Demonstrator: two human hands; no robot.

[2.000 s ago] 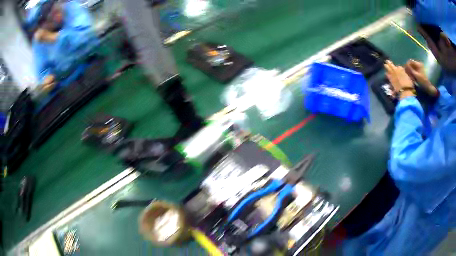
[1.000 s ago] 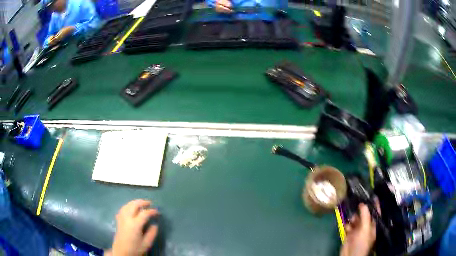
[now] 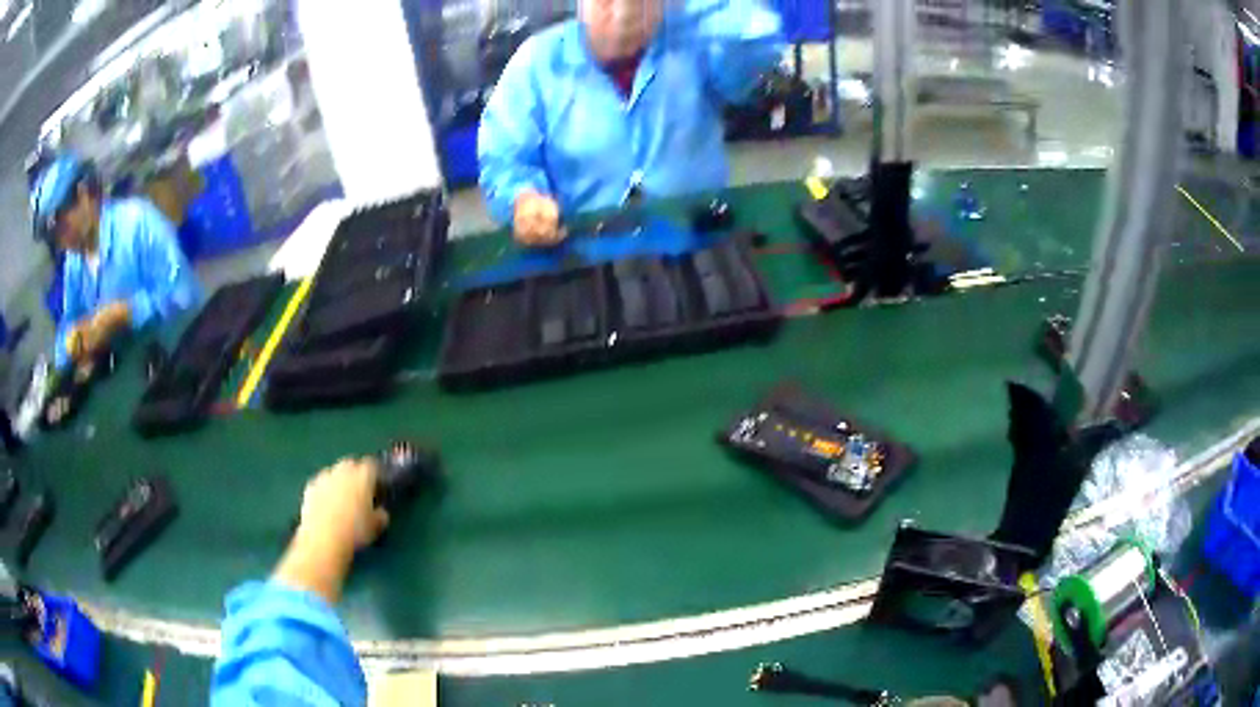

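My left hand (image 3: 336,522) reaches across the white-edged strip onto the green line surface. Its fingers are on the near left end of a dark phone assembly (image 3: 404,474), gripping it; the hand covers part of it and both are blurred. A second phone assembly (image 3: 826,452) lies on a dark pad to the right, with its board and orange parts showing. My right hand is not in view.
Black divided trays (image 3: 608,315) stand across the line, with people in blue smocks behind. A black fan (image 3: 948,583), grey post (image 3: 1130,207), green-rimmed wire spool (image 3: 1105,594) and black cable bundle (image 3: 815,684) are at right. A blue bin (image 3: 67,642) is at lower left.
The view has tilted up toward the line. My left hand has moved from the near mat out to the left phone assembly. My right hand, by the black tool beside the pot, has left the view.
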